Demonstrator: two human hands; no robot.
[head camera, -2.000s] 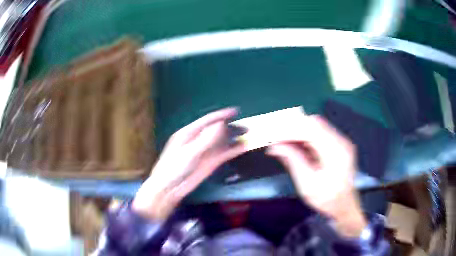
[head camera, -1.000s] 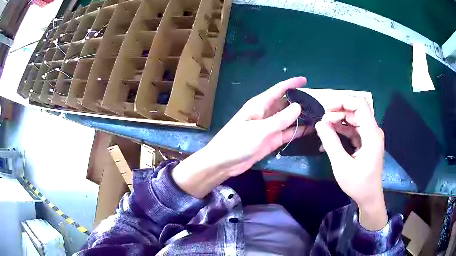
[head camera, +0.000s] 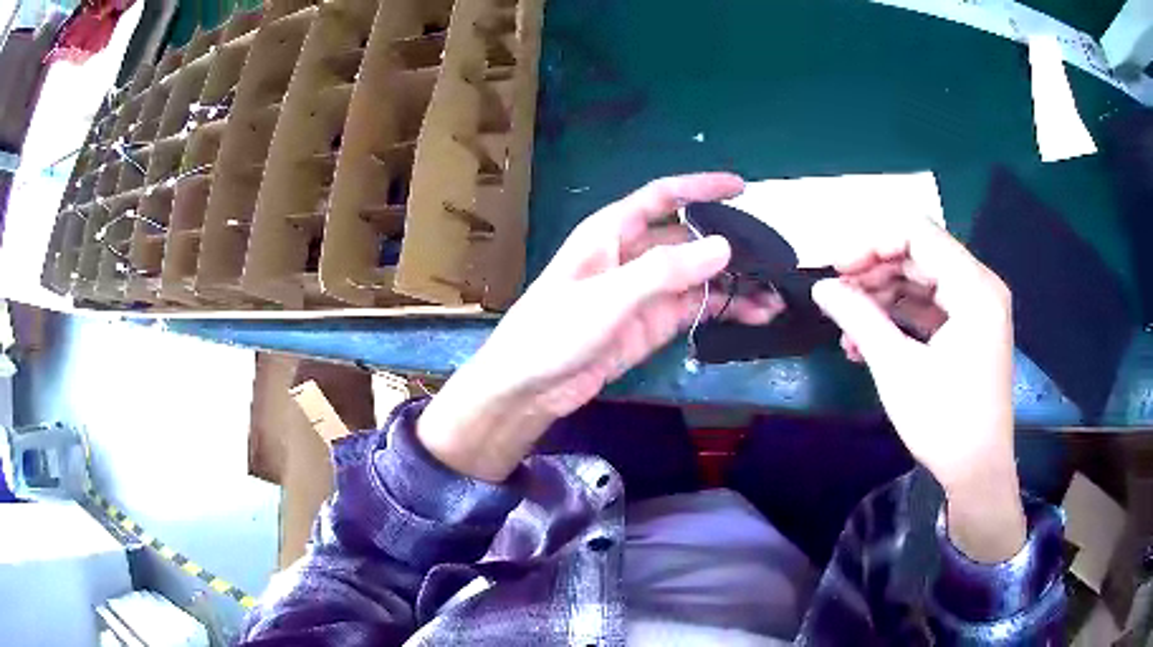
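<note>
My left hand (head camera: 594, 297) holds a round black speaker (head camera: 740, 236) by its rim, thumb on the near side, above the front of the bench. A thin pale lead wire hangs from it, ending in a tiny white connector (head camera: 692, 365). My right hand (head camera: 929, 335) pinches a thin black piece (head camera: 813, 273) at the speaker's right side; where it ends against the speaker is hard to tell. A white backing sheet (head camera: 860, 212) lies behind the hands. A black sheet (head camera: 759, 341) shows beneath them, partly hidden.
A large cardboard divider tray (head camera: 360, 164) with pale wires in its cells stands at the left. A spare black sheet (head camera: 1056, 297) and a narrow white piece (head camera: 1060, 108) lie at the right. Cardboard offcuts (head camera: 319, 411) are below the bench's blue edge (head camera: 341, 345).
My right hand has moved a little right, and a black piece now shows stretched between it and the speaker. My left hand still holds the speaker. The view has shifted slightly.
</note>
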